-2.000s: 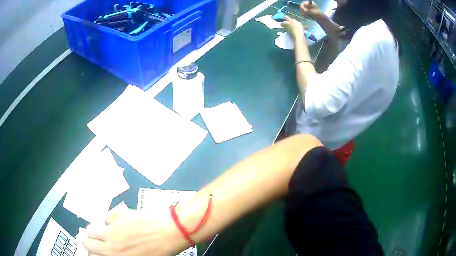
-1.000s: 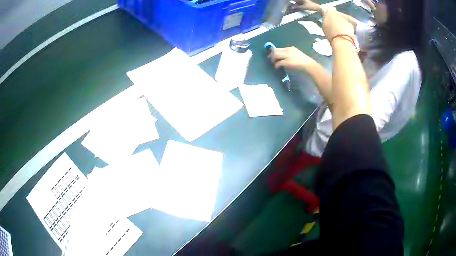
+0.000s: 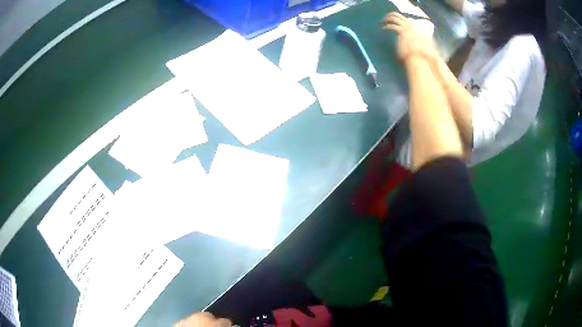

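A black-and-turquoise handheld device lies on the bench beside the white bottle. My right arm, in a black sleeve, reaches to the upper right; my right hand is blurred and overlaps the other person's hand and forearm, so its grip is unclear. My left hand is at the bottom edge, mostly cut off, below the sheets. A label sheet with rows of small dark marks lies at the left, with another marked sheet below it.
Plain white sheets lie along the bench, with a small white stack near the bottle. A blue tote is at the top. A person in a white top sits at the right. A dotted sheet shows at far left.
The device, earlier under the other person's hand, now lies uncovered. My right arm has swung from the lower left to the upper right. My left hand has appeared at the bottom edge.
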